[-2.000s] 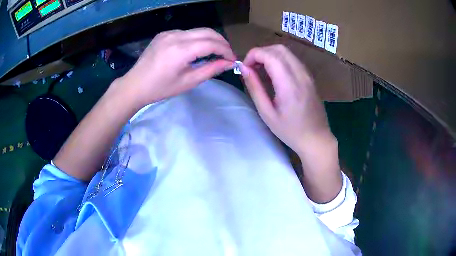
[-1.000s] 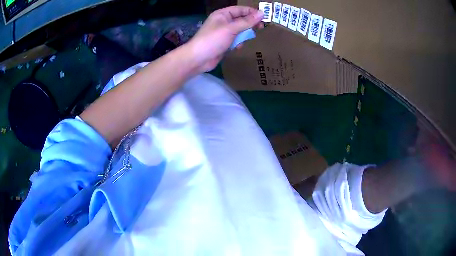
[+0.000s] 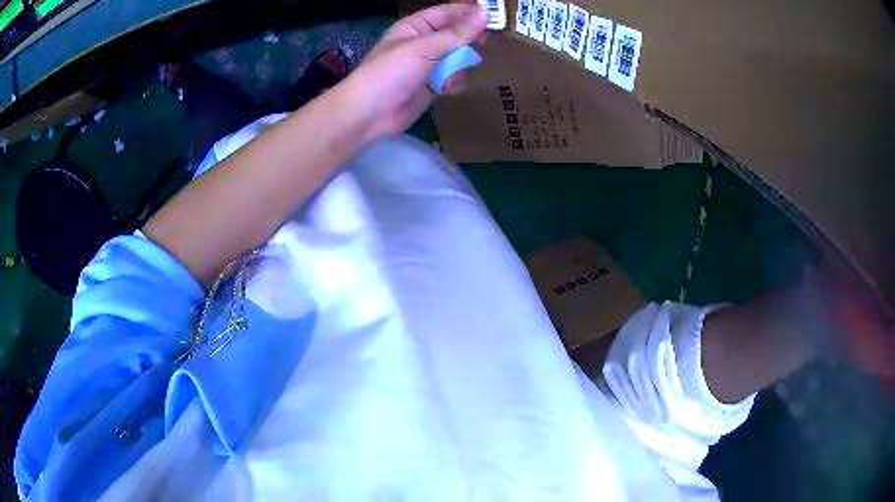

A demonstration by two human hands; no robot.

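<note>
My left hand [image 3: 407, 74] is at the top centre, with its fingertips at a white barcode label [image 3: 495, 14] at the left end of a row of barcode labels [image 3: 577, 31] on the brown carton [image 3: 726, 64]. The label is partly cut off by the top edge. A small light blue piece [image 3: 454, 69] is also held in the fingers of this hand. My right forearm [image 3: 751, 353] reaches to the right into a dark, reddish blur, where the hand cannot be made out.
A printed carton flap [image 3: 550, 123] hangs below the labels. A smaller brown box [image 3: 584, 289] stands lower on the green floor. A round dark stool seat [image 3: 64, 225] is at the left. Part of a scale display [image 3: 15, 34] and a blue-grey bench edge [image 3: 108, 29] show at the top left.
The hands came apart; the left brought the label to the row's left end and the right arm went out to the right. In the last second the carton shifted slightly up-left in view.
</note>
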